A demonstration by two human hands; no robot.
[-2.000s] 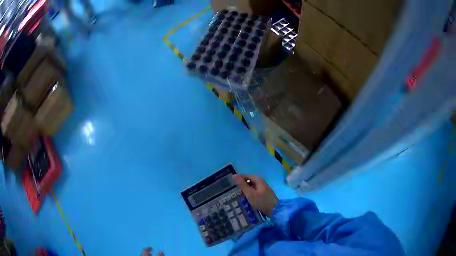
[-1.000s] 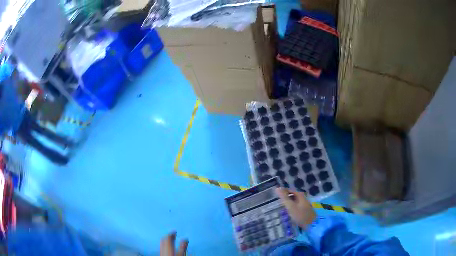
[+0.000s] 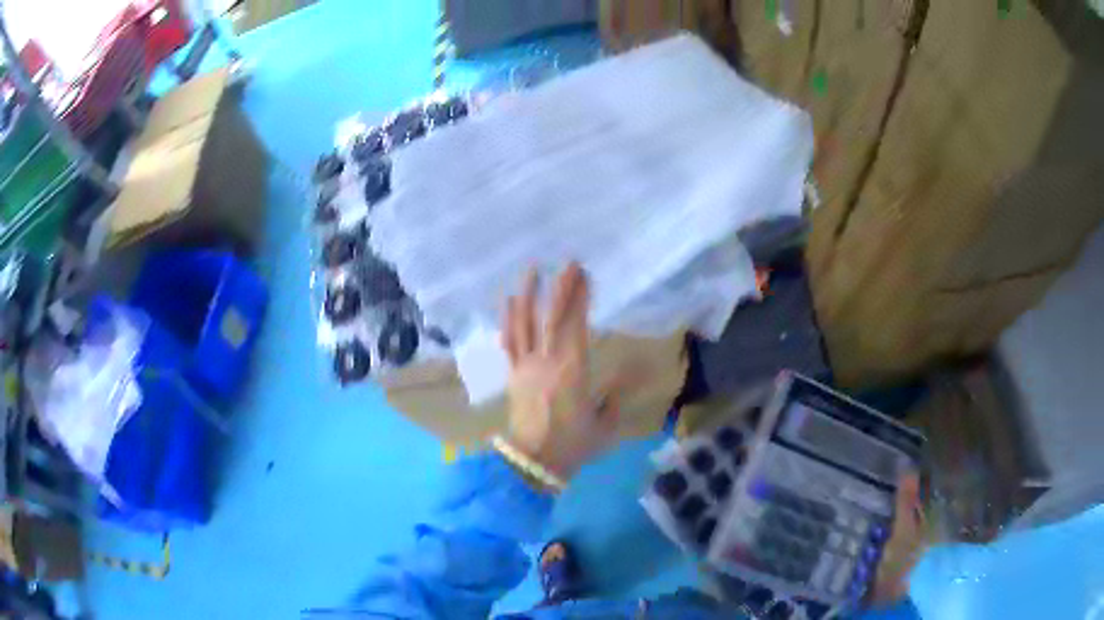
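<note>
A white translucent cover sheet (image 3: 605,170) lies over a tray of black round parts (image 3: 345,299) on a brown carton. Parts show along the tray's left and upper left edge; the rest is hidden. My left hand (image 3: 551,375) is at the sheet's front edge, fingers spread and pointing away, holding nothing. Whether it touches the sheet is not clear. My right hand (image 3: 898,545) holds a silver-grey calculator (image 3: 805,503) by its right side, display at the top. A lower tray of black parts (image 3: 693,482) is partly hidden behind the calculator.
Tall brown cartons (image 3: 932,182) stand at the right. Blue bins (image 3: 182,400), one with a white bag (image 3: 91,388), are on the floor at the left. An open carton (image 3: 182,170) is behind them. A shoe (image 3: 557,569) shows at the bottom.
The view has moved to the sheet-covered tray. My left hand has come up from the bottom edge to the sheet. The calculator, still in my right hand, is further right.
</note>
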